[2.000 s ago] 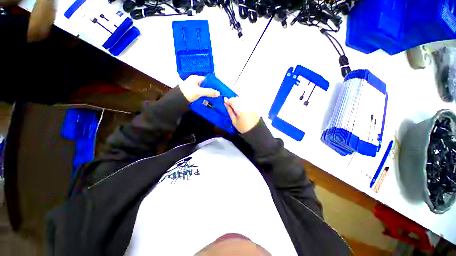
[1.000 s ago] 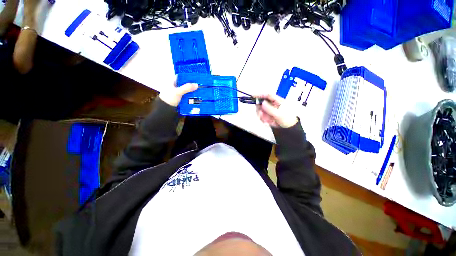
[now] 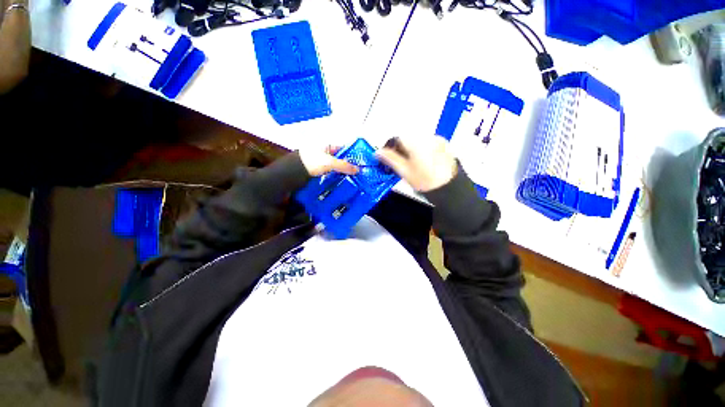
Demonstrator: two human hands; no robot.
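A blue insert (image 3: 338,199) is held tilted in front of my chest, off the table's near edge. Dark cable parts with a metal-tipped plug (image 3: 340,211) lie in its recesses. My left hand (image 3: 330,162) grips its upper left side, with the thumb on top. My right hand (image 3: 421,163) is at its upper right edge, fingers touching it; the fingertips are partly blurred. Another blue insert pile (image 3: 292,71) lies on the table beyond my hands. A white-and-blue retail box (image 3: 485,115) lies flat to the right, partly behind my right hand.
A box stack (image 3: 572,147) stands at the right, beside a blue pen (image 3: 624,229) and a grey basin (image 3: 676,211) of black parts. Black cables (image 3: 230,12) lie along the back. Blue insert blocks (image 3: 620,17) are back right. Another person's forearm (image 3: 12,48) shows far left.
The held insert has moved down toward my chest and turned diagonally. My right hand has moved left onto it, and the cable that stretched out to that hand no longer sticks out.
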